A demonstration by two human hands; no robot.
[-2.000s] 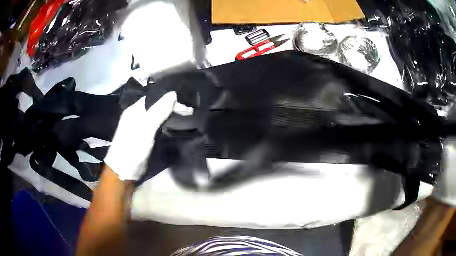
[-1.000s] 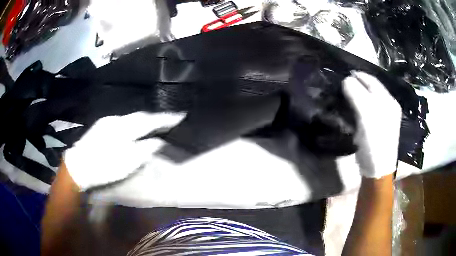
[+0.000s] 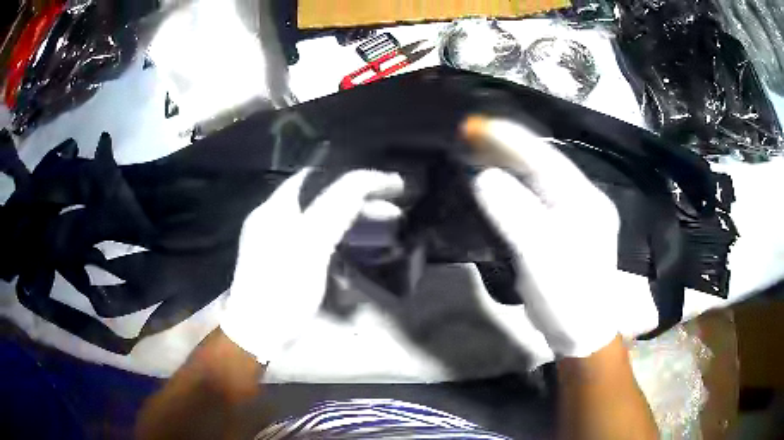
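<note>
My left hand [image 3: 297,258] wears a white knit glove and has its fingers closed on a black belt strap [image 3: 374,241] near the front middle of the table. My right hand [image 3: 550,232], also gloved with one fingertip bare, is at the right side of the same strap, which is blurred and partly hidden between the hands. Whether a buckle is on it cannot be told. The belt stack [image 3: 198,189] runs across the table behind and beneath the hands, with looping ends at the left and layered ends at the right.
Red-handled snips [image 3: 371,73] and a small buckle frame [image 3: 377,46] lie behind the stack. Two clear round rings [image 3: 560,69] are right of them. Whitish polybags [image 3: 211,60] stand back left. Bagged belts [image 3: 709,82] lie at right. A cardboard sheet [image 3: 421,12] is at the back.
My left hand has moved right and closed on the strap. My right hand has moved left towards it. The black bundle at my right hand is now between both hands.
</note>
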